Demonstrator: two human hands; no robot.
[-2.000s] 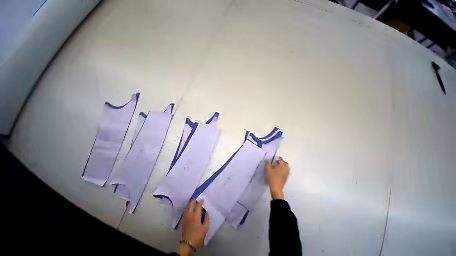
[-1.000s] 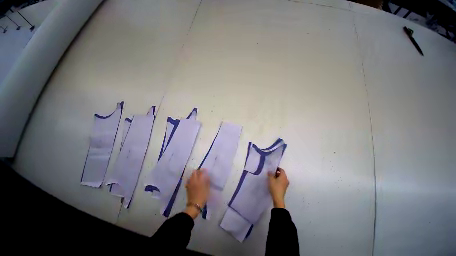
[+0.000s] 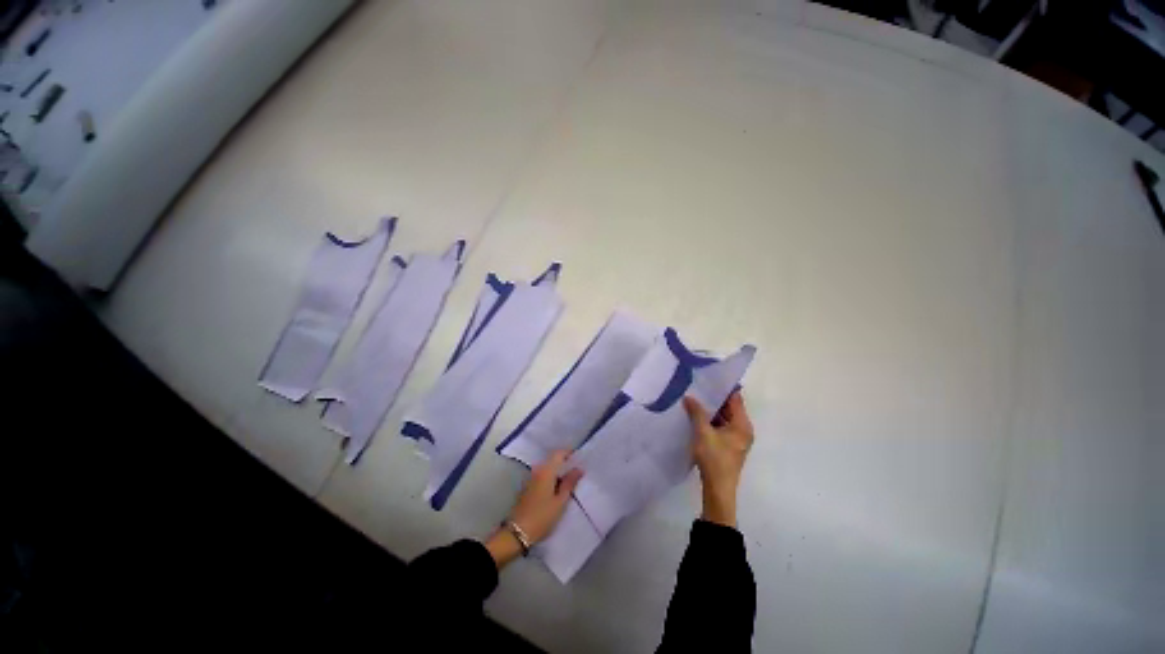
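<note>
My right hand (image 3: 724,447) grips the upper right edge of a cut piece bundle (image 3: 658,447), white-lilac paper over blue cloth with a curved end. My left hand (image 3: 547,498), with a bracelet at the wrist, holds the lower left edge of the same bundle. This bundle overlaps a straighter piece (image 3: 581,383) on its left. To the left lie three more bundles in a row: one with a blue strip along its side (image 3: 492,371), a narrow one (image 3: 399,339) and the leftmost one (image 3: 319,313).
A thick white roll (image 3: 192,147) lies across the cream table (image 3: 792,192) at the left, with small dark scraps beyond it. A small black tool (image 3: 1150,192) lies at the far right edge. Dark furniture stands beyond the table at top right.
The bundle in my hands has moved left and now overlaps the straighter piece. My left hand has shifted from that piece onto the bundle's lower edge. The camera view has turned.
</note>
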